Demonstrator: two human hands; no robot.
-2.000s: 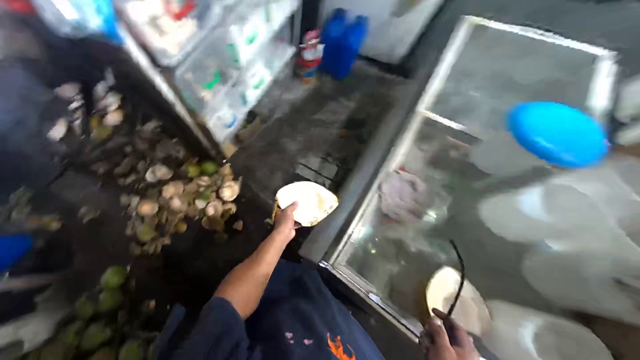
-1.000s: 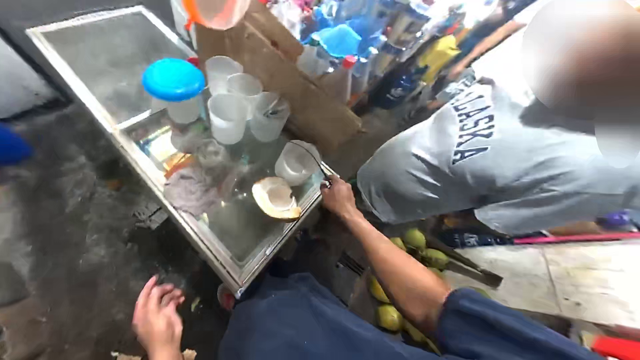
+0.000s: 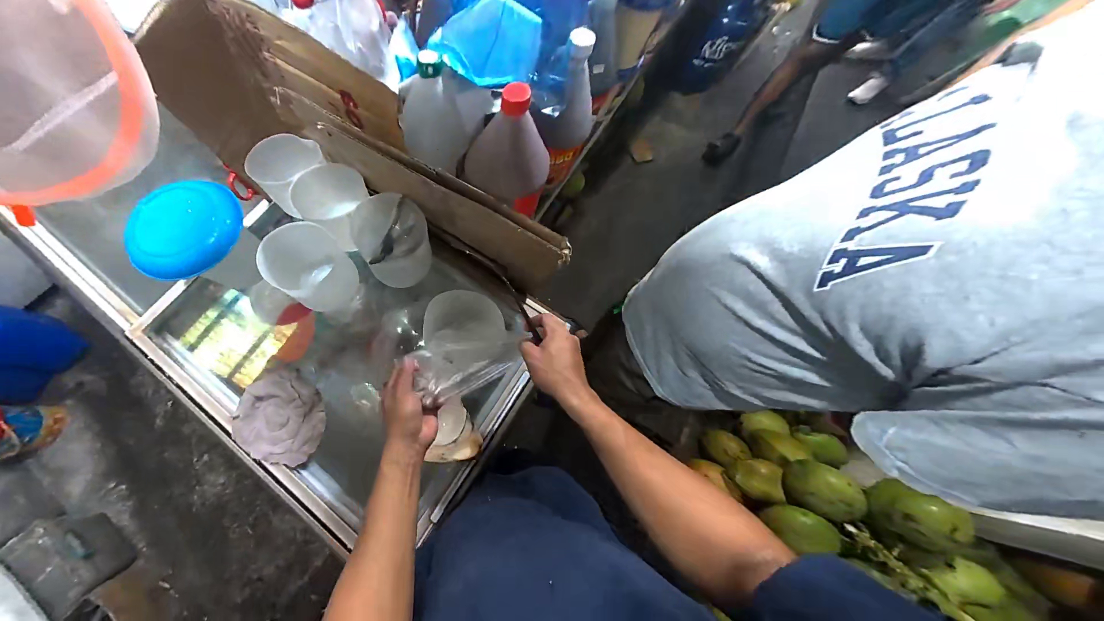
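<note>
My left hand (image 3: 407, 412) grips the edge of a clear plastic bag (image 3: 457, 366), which stretches toward my right hand over the glass-topped case (image 3: 345, 483). My right hand (image 3: 555, 355) is closed on a thin dark tool (image 3: 528, 317); its kind cannot be told. Whether the right fingers also pinch the bag is unclear. Just beyond the bag stands a translucent plastic cup (image 3: 463, 321). A piece of opened coconut (image 3: 454, 435) lies on the glass under the bag, close to my left hand. A crumpled grey cloth (image 3: 279, 417) rests to the left.
Several translucent cups (image 3: 308, 266) and a blue-lidded container (image 3: 184, 229) stand at the back left, beside a cardboard box (image 3: 448, 194). Bottles (image 3: 507, 147) are behind it. A person in a grey shirt (image 3: 776, 285) is close on the right, above a heap of green coconuts (image 3: 824, 492).
My left hand, empty a second ago and off the case, is now over the glass holding a clear bag. Two seconds ago it held a white coconut piece. The view has swung right.
</note>
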